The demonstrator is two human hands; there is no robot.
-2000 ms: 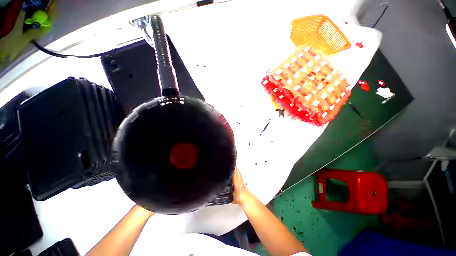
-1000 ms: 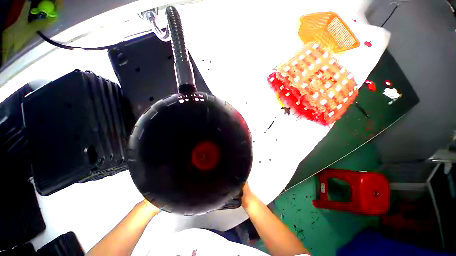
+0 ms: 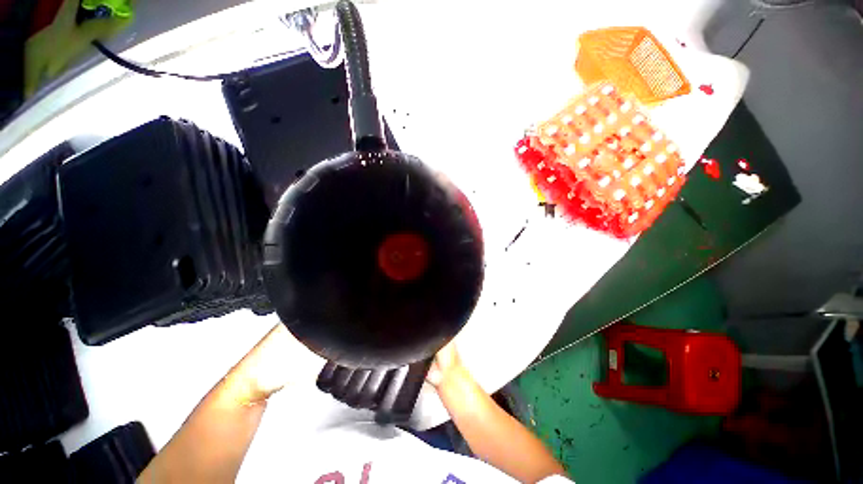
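Observation:
A black stack of cases with ridged edges point(image 3: 374, 386) shows below the round black lamp head point(image 3: 378, 255), close to my body. My right hand point(image 3: 441, 363) is at the right side of this stack, its fingers mostly hidden by the lamp. My left hand point(image 3: 270, 364) is left of the stack, partly under the lamp's edge; its fingers are hidden or washed out. A large stack of black cases point(image 3: 128, 241) stands on the left of the bench. A flat black case point(image 3: 289, 113) lies behind the lamp.
An orange basket point(image 3: 629, 64) and a red perforated basket point(image 3: 606, 161) stand at the bench's right end. A red stool point(image 3: 700, 371) is on the green floor. More black stacks point(image 3: 38, 388) are at the left edge. The lamp neck point(image 3: 360, 85) rises behind the lamp head.
The ridged lower part of the stack now shows more below the lamp, nearer my body. My left forearm has shifted. The view has shifted slightly, so the bench things appear further right.

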